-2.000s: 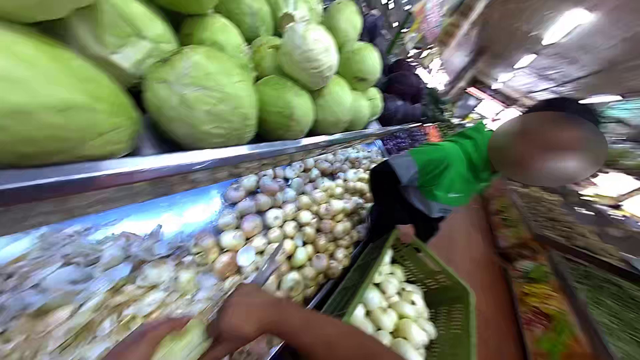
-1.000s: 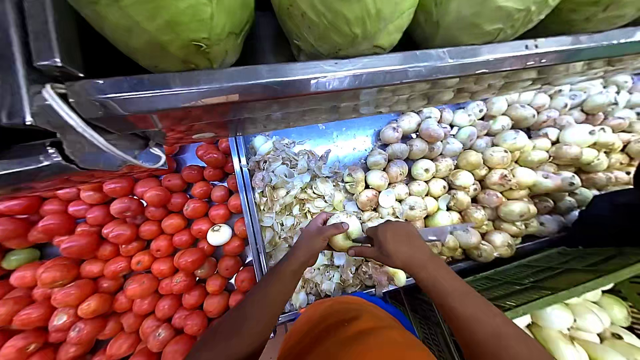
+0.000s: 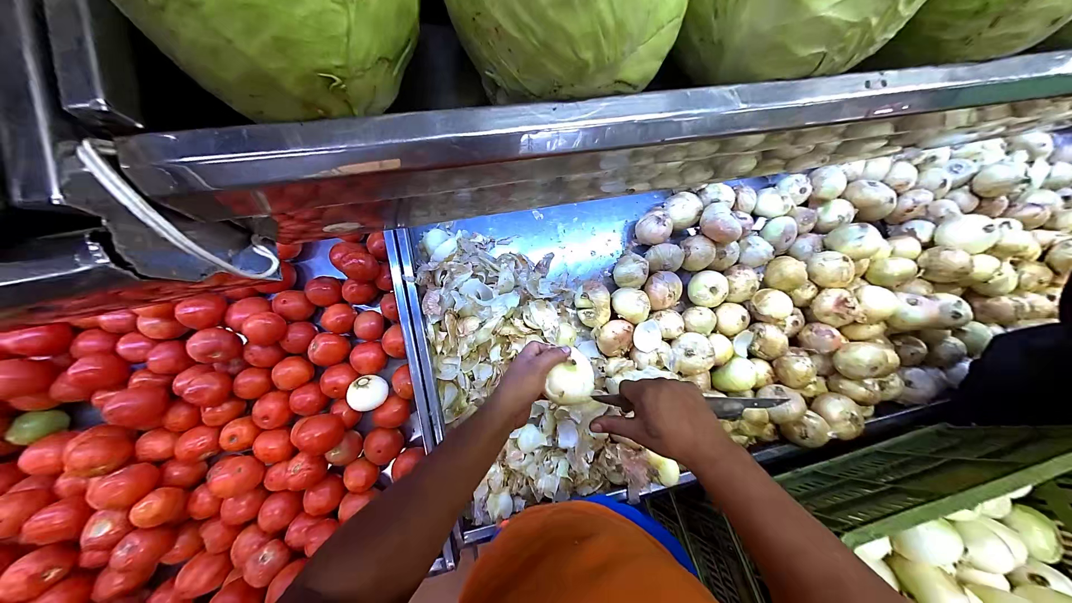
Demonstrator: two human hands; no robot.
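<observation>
Pinched in my left hand [image 3: 532, 381] is a white, peeled-looking onion [image 3: 570, 377], held above a heap of loose onion skins [image 3: 494, 310]. Just right of it, my right hand [image 3: 666, 414] is closed around a knife [image 3: 741, 406], whose blade points right, away from the onion. The handle end lies close to the onion. Unpeeled onions [image 3: 833, 310] are piled in the metal bin to the right of the skins.
Tomatoes [image 3: 239, 477] fill the bin at left, with one white onion [image 3: 367, 392] on them. Cabbages [image 3: 561, 42] sit behind a metal shelf edge [image 3: 536, 134] above. A green crate [image 3: 938, 477] with white onions [image 3: 980, 540] stands lower right, beside someone's dark clothing [image 3: 1017, 368].
The view has swung down and left since the oldest frame. Over the last second, my right hand has moved slightly away from the onion, which now looks whiter.
</observation>
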